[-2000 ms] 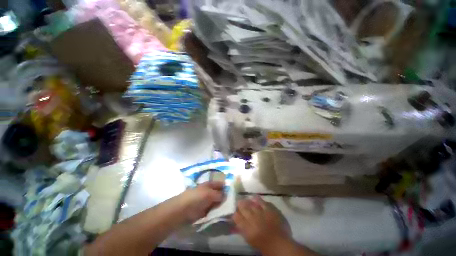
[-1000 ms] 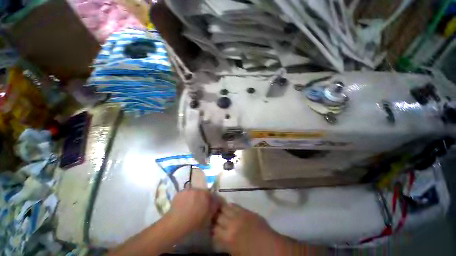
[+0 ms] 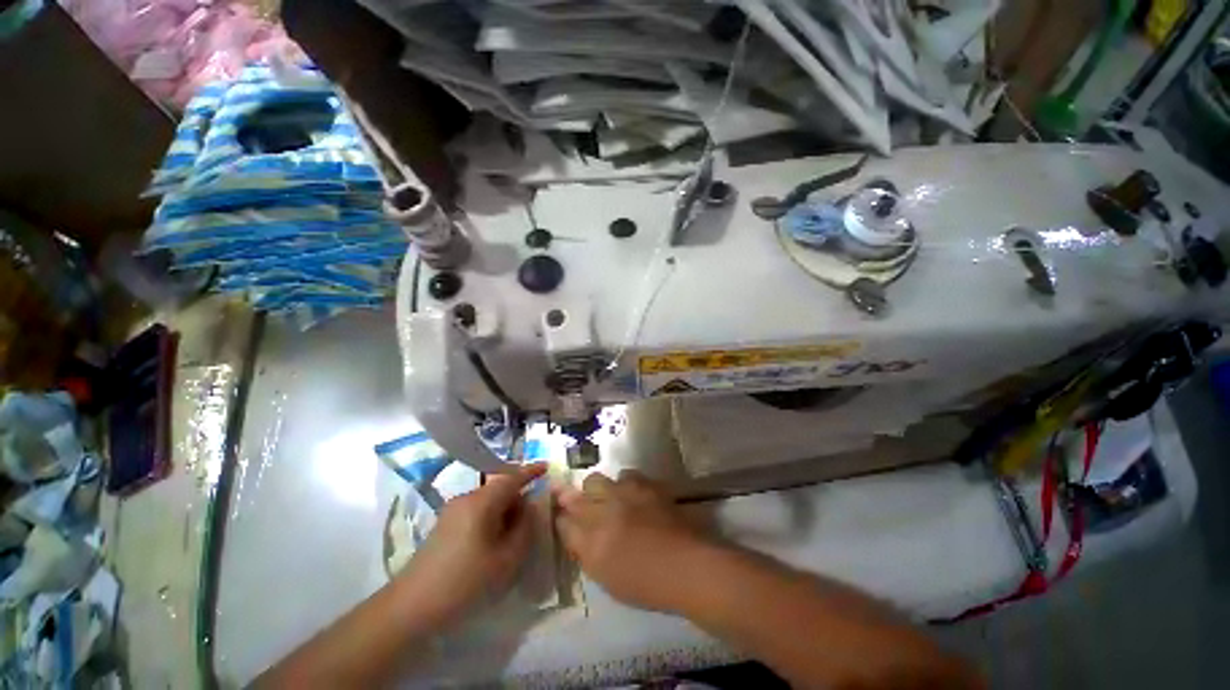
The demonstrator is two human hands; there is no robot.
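Observation:
My left hand (image 3: pixel 472 539) and my right hand (image 3: pixel 627 532) are close together just in front of the needle area, fingertips at the cloth. A blue-and-white striped panel (image 3: pixel 409 458) lies under the left end of the machine head, partly hidden by my left hand. A narrow pale strip of cloth (image 3: pixel 560 573) hangs down between the hands towards the table's front. The presser foot and needle (image 3: pixel 583 448) are right beyond my fingertips, beside the bright lamp spot. The white sewing machine (image 3: pixel 755 310) stands behind. Exactly what each fingertip grips is hard to see.
A stack of striped pieces (image 3: pixel 290 202) stands behind left of the machine, a large white cut-piece pile (image 3: pixel 580 61) behind it. A dark phone-like rectangle (image 3: pixel 142 411) and loose pale blue-white pieces (image 3: pixel 54 539) are at left. A red cord (image 3: pixel 1052 519) hangs at right.
Both hands have moved forward to the needle area with the striped panel, now partly under the head's left end. The view has shifted closer to the machine. A pale strip now shows between the hands.

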